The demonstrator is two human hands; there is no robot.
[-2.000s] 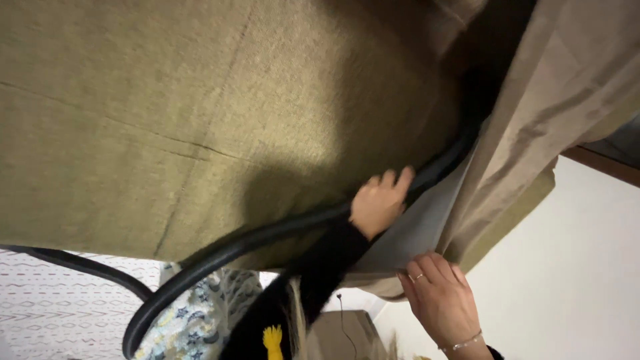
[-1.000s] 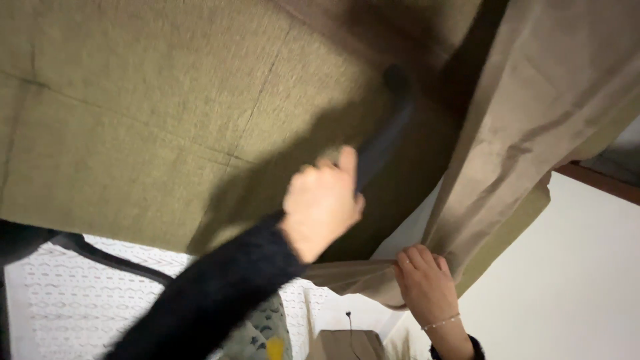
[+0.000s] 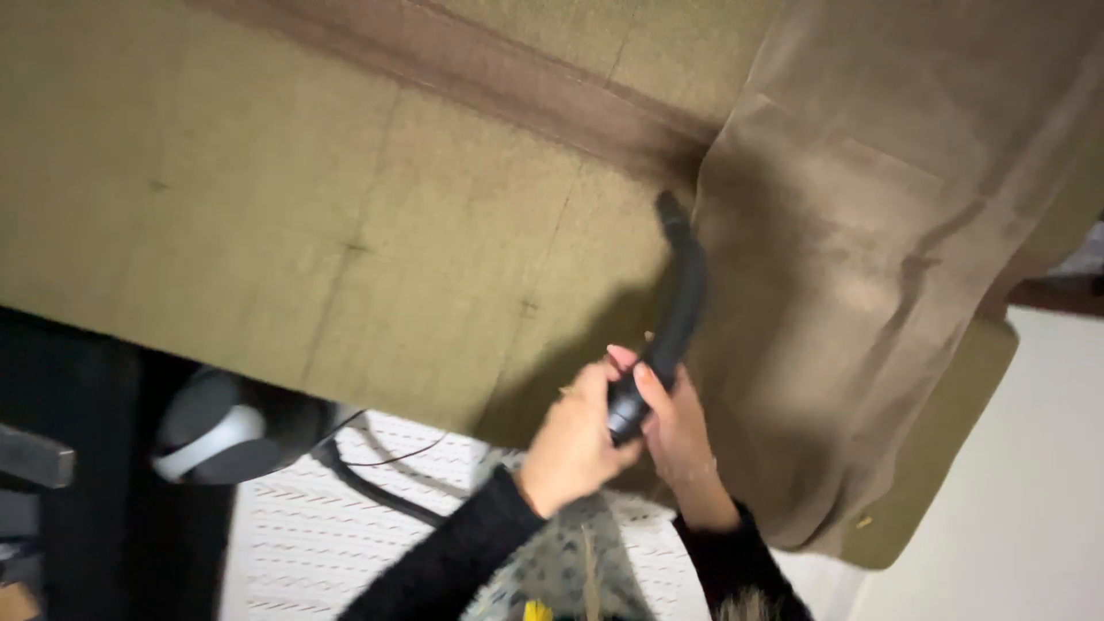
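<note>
Both hands hold the black curved wand of a vacuum cleaner over a green fabric surface. My left hand wraps the lower end of the wand. On the other side of it, my right hand grips with the thumb along the tube. The narrow tip of the wand meets the green fabric beside the edge of a brown cloth cover, which lies in folds on the right. A brown band crosses the green fabric above the tip.
A rounded black and grey vacuum cleaner body stands at the lower left, its black hose running over a white patterned rug. Black furniture is at the far left. A pale surface lies at the right.
My right hand has let go of the brown cloth and now holds the wand beside my left hand. The cloth lies spread over the green fabric at the right. The view has shifted, showing the vacuum body.
</note>
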